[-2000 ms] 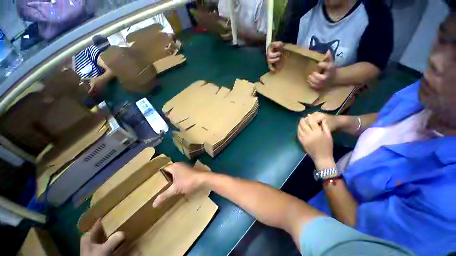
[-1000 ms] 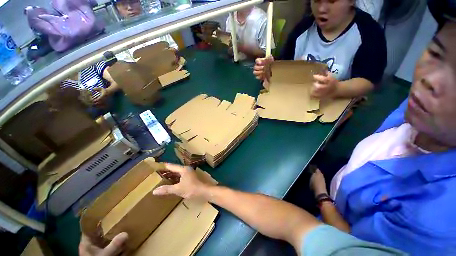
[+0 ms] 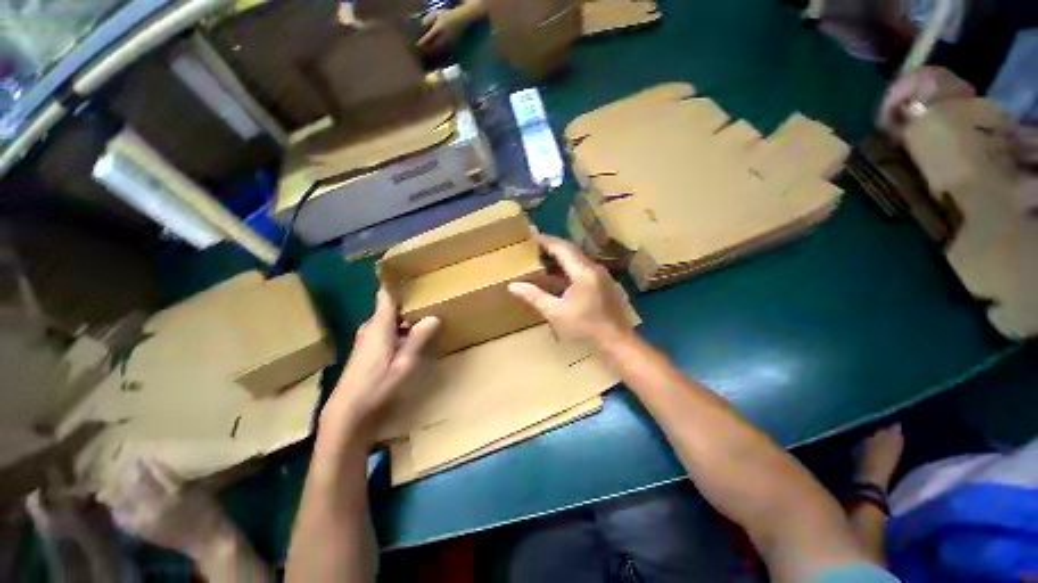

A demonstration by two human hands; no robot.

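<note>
A part-folded mailer box [image 3: 484, 312] stands upright as a narrow brown tray with its long walls raised, in the middle of the view. My left hand [image 3: 385, 351] grips its left end, thumb on the near panel. My right hand [image 3: 578, 298] grips its right end, thumb on the near panel and fingers behind the end. The fingertips behind the ends are partly hidden. Flat box blanks [image 3: 512, 393] lie under and in front of the box on the green tabletop.
A blank stack [image 3: 706, 182] lies to the right. The grey machine [image 3: 398, 188] and a white-and-blue labelled strip [image 3: 537, 137] are behind. More blanks [image 3: 194, 376] and another person's hands [image 3: 171, 512] are at left. Another person holds cardboard [image 3: 990, 194] at far right.
The view has swung left and down, so the box now shows near the centre. Both hands still hold its ends. Another person's hands and blanks at left have come into view.
</note>
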